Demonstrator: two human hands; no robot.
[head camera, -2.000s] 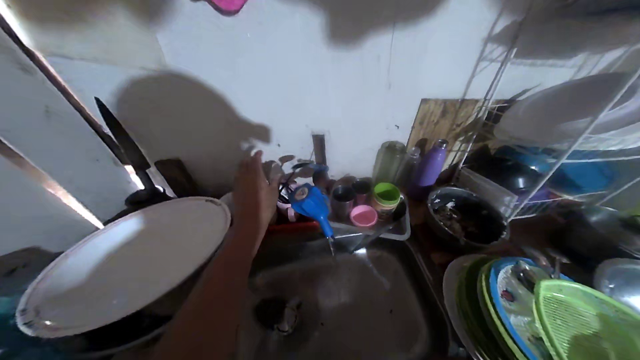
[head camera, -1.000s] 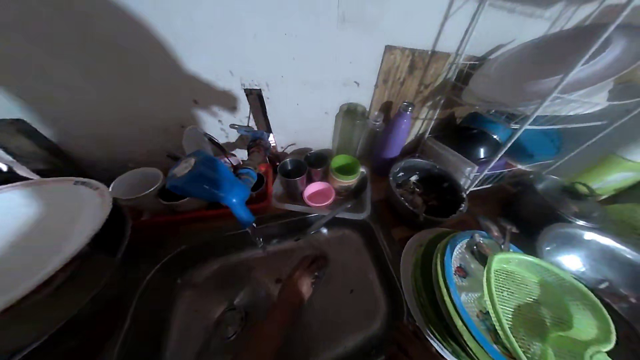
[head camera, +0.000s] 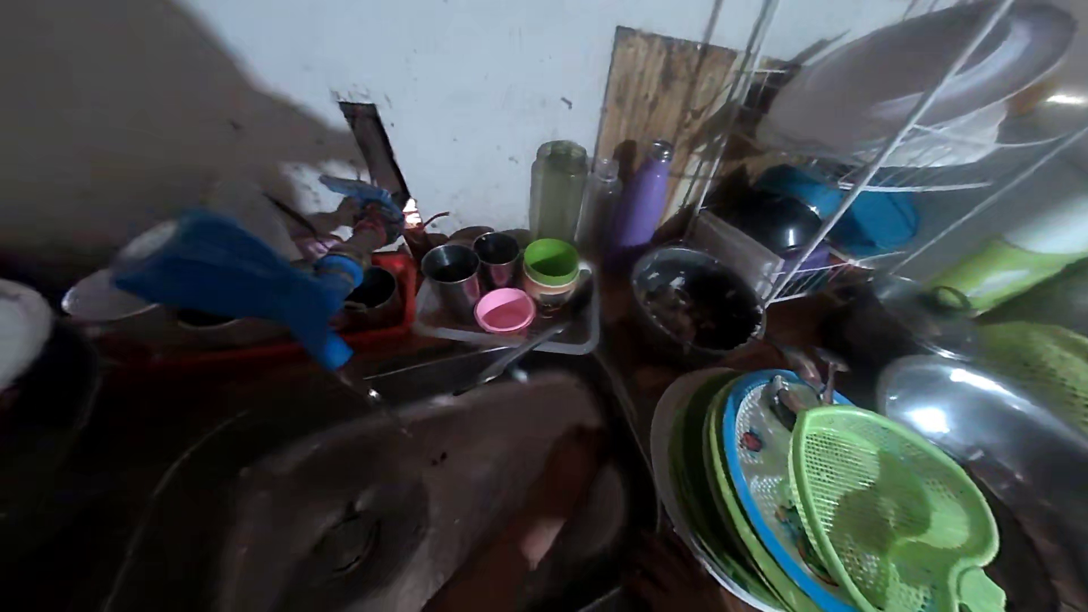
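Note:
My left hand is in the right part of the metal sink basin, its forearm crossing from the bottom edge. Shadow and blur hide its fingers, and I cannot tell if it holds anything. My right hand shows darkly at the bottom, by the sink's right edge and beside the stacked plates; its grip is unclear. A blue plastic piece is joined to the tap and slants down over the basin, with a thin clear streak below its tip. The drain lies left of my left forearm.
Behind the basin, a clear tray holds metal cups, a pink cup and a green cup. At right are a bowl with dark contents, stacked plates, a green strainer and a wire rack.
My left hand was raised near the tap, then lowered into the basin, and now lies farther right there. My right hand has come into view at the bottom. The view has shifted.

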